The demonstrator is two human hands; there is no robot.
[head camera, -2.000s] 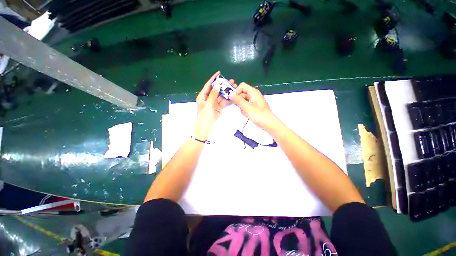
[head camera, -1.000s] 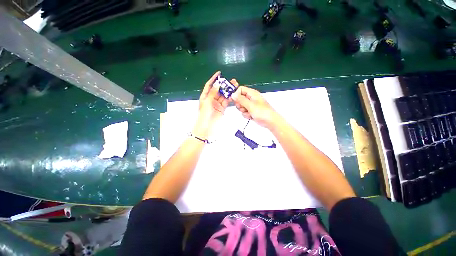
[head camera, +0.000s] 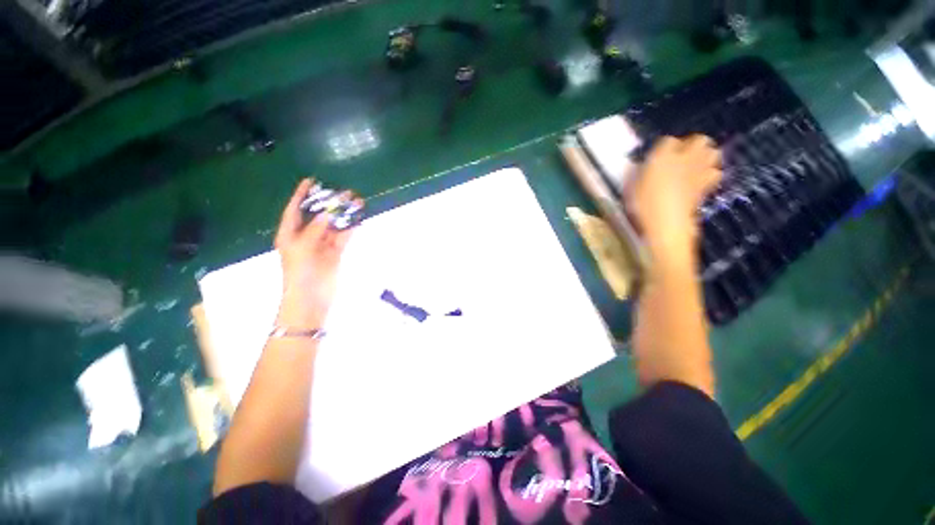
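My left hand point(head camera: 316, 231) holds a small circuit board point(head camera: 333, 207) with pale and dark parts at the upper left edge of the white sheet point(head camera: 461, 246). A dark bundled cable point(head camera: 405, 307) lies on the sheet, with a small dark end piece to its right. My right hand point(head camera: 675, 174) is over the left part of the black blister tray point(head camera: 759, 154), blurred. Its fingertips are over the pockets, and I cannot tell if it holds anything.
Loose board units point(head camera: 401, 43) with black cords lie on the green surface beyond the sheet. A white paper scrap point(head camera: 110, 398) and the blurred grey post point(head camera: 56, 290) are at left. A tan patch point(head camera: 603, 251) lies between sheet and tray.
My right hand has left the board and moved right to the blister tray. My left hand still holds the board. The view has turned and shifted right, and the loose units appear shifted.
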